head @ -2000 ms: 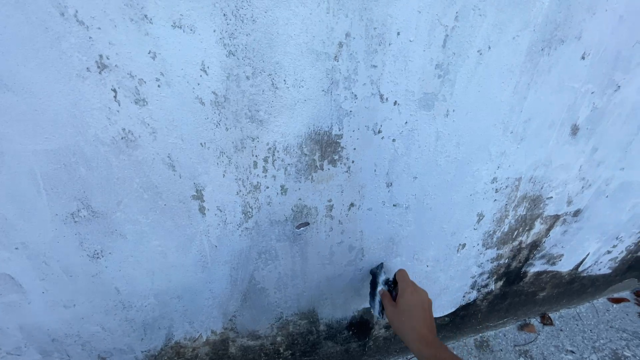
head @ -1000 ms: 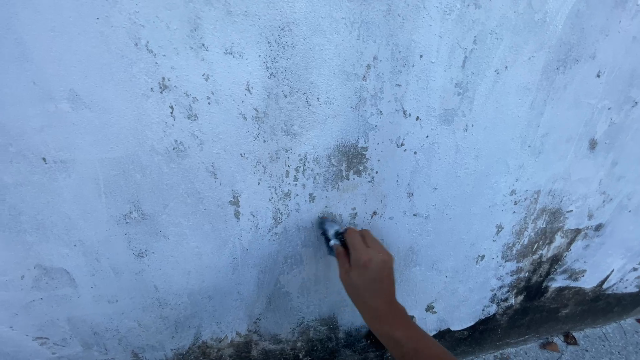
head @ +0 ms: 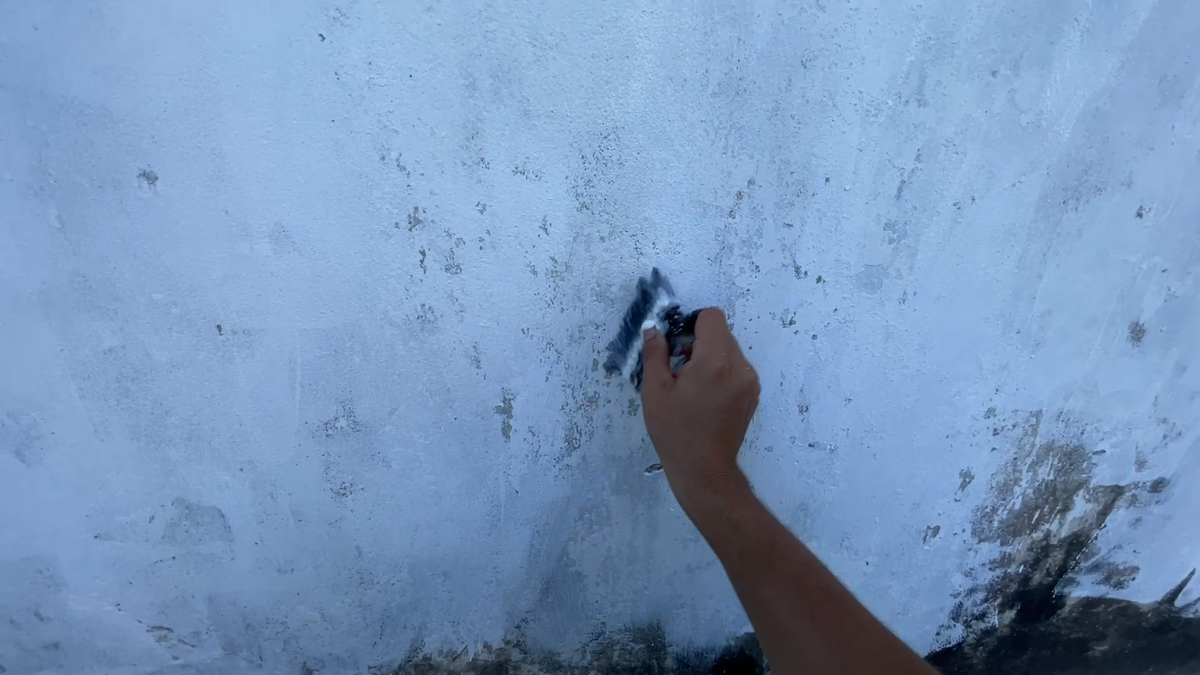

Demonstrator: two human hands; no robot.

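My right hand [head: 703,394] grips a dark-handled brush [head: 639,323] whose dark bristles are smeared with white paint. The bristles lie against the painted wall [head: 281,281], near the middle of the view, and look slightly blurred. My thumb is on the near side of the brush; the other fingers curl round its far side and hide part of the handle. Around the brush the pale bluish-white surface has small grey-green worn specks. A small chip mark [head: 653,469] shows just left of my wrist. My left hand is not in view.
Dark, unpainted or stained patches run along the foot of the wall [head: 1078,637]. A larger grey and black stain [head: 1041,516] rises at the lower right. Small flaked spots [head: 506,412] dot the wall left of my hand.
My right hand has moved up the wall with the brush, from near the dark base to the worn middle area. The ground with leaves at the lower right has left the view.
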